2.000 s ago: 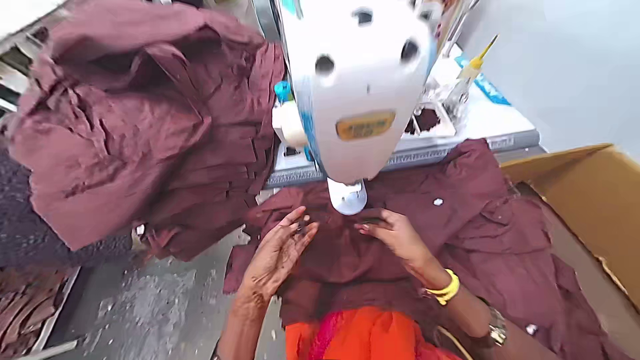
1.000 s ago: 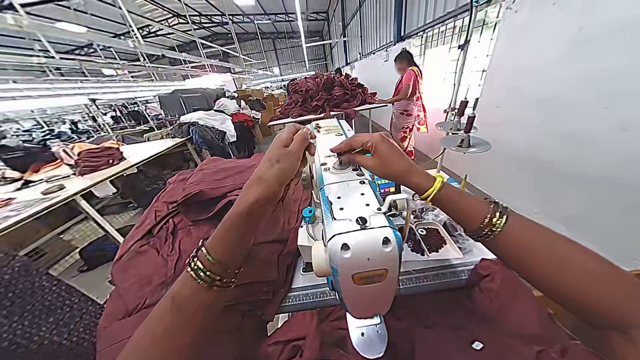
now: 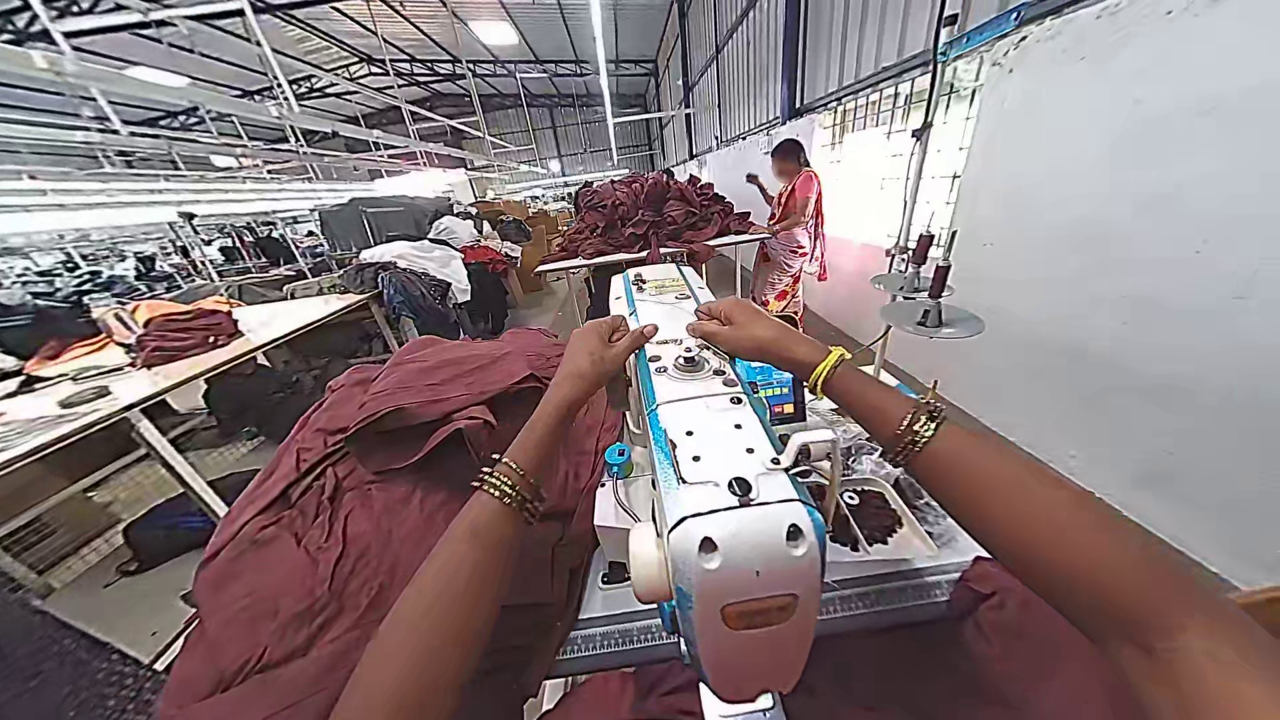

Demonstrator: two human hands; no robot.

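A white and blue industrial sewing machine [image 3: 725,440] runs away from me down the middle of the view. My left hand [image 3: 604,352] is raised by the left edge of its top, fingers curled and thumb pointing right. Across from it, above the machine's top, is my right hand [image 3: 745,328], thumb and fingers pinched together. Whether a thread lies between the fingers is too fine to tell. Below my hands a bobbin winder [image 3: 690,362] sits on the machine. Maroon fabric [image 3: 400,480] is heaped on the left, and more maroon cloth [image 3: 930,660] lies at the needle end.
Right of the machine are a control panel [image 3: 775,390] and a tray of small dark pieces [image 3: 880,520]. A thread stand [image 3: 932,318] with spools rises by the wall. Ahead, a person [image 3: 792,225] stands beside a table piled with maroon garments [image 3: 655,210]. A worktable [image 3: 180,370] is at left.
Both hands have gone from the maroon cloth under the needle end to the machine's top. Since a second ago the right hand has lifted off the bobbin winder area. The view has tilted up.
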